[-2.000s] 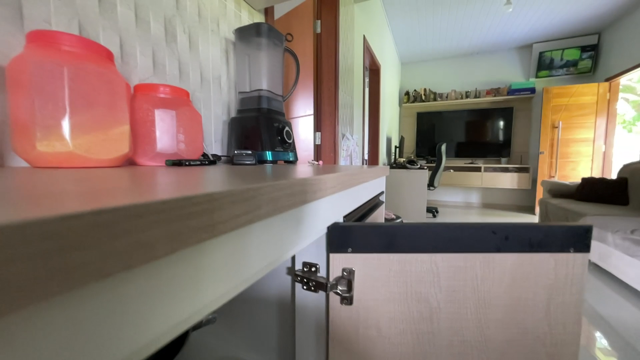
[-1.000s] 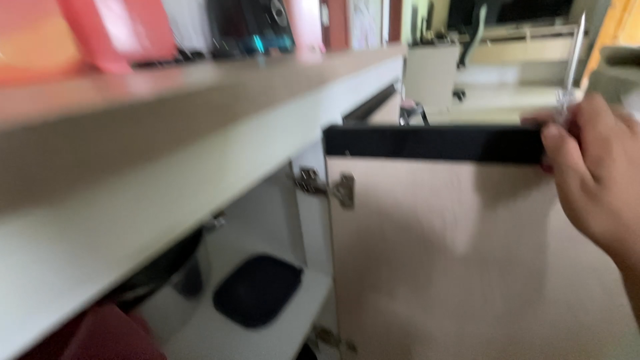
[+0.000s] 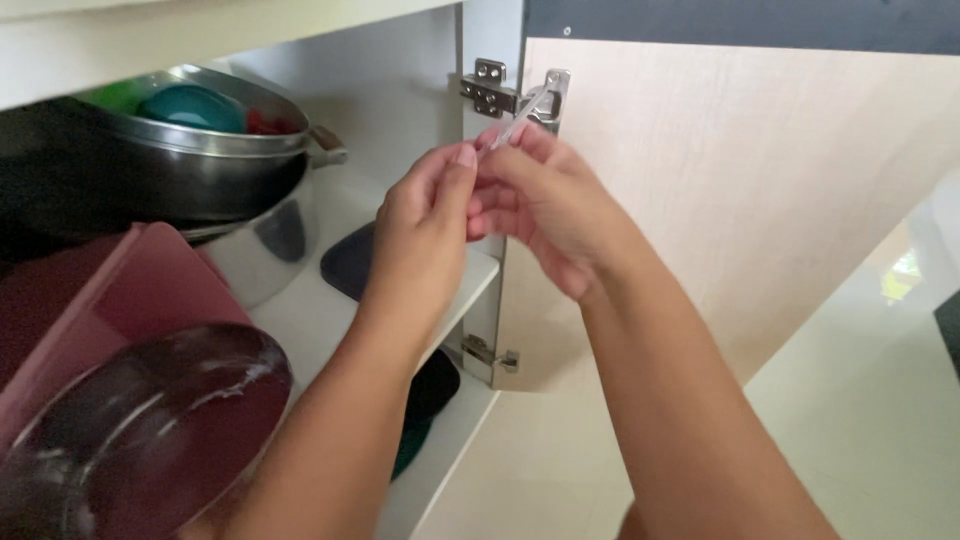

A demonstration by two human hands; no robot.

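Observation:
A thin, pale screwdriver-like tool [image 3: 525, 112] points up and right from my fingertips, its tip in front of the upper metal cabinet hinge [image 3: 551, 97]. My right hand [image 3: 555, 195] pinches it, with the lower fingers curled. My left hand [image 3: 427, 217] meets the right at the fingertips, thumb against forefinger; whether it also grips the tool is hidden. Behind the hands, the hinge joins the white side panel to the open wooden cabinet door [image 3: 697, 187]. A lower hinge [image 3: 491, 356] shows beneath my hands.
Left, on the cabinet shelf [image 3: 307, 322], stand metal pots [image 3: 262, 247] with coloured items on top, a dark red folded plastic thing [image 3: 165, 277] and a clear oval dish [image 3: 172, 420]. A dark flat item [image 3: 349, 262] lies behind my left hand. The countertop edge [image 3: 187, 30] overhangs the cabinet.
My right hand has left the door's top edge, the tool still in it, and is now before the upper hinge. My left hand has come into view beside it. The view has tipped down into the cabinet.

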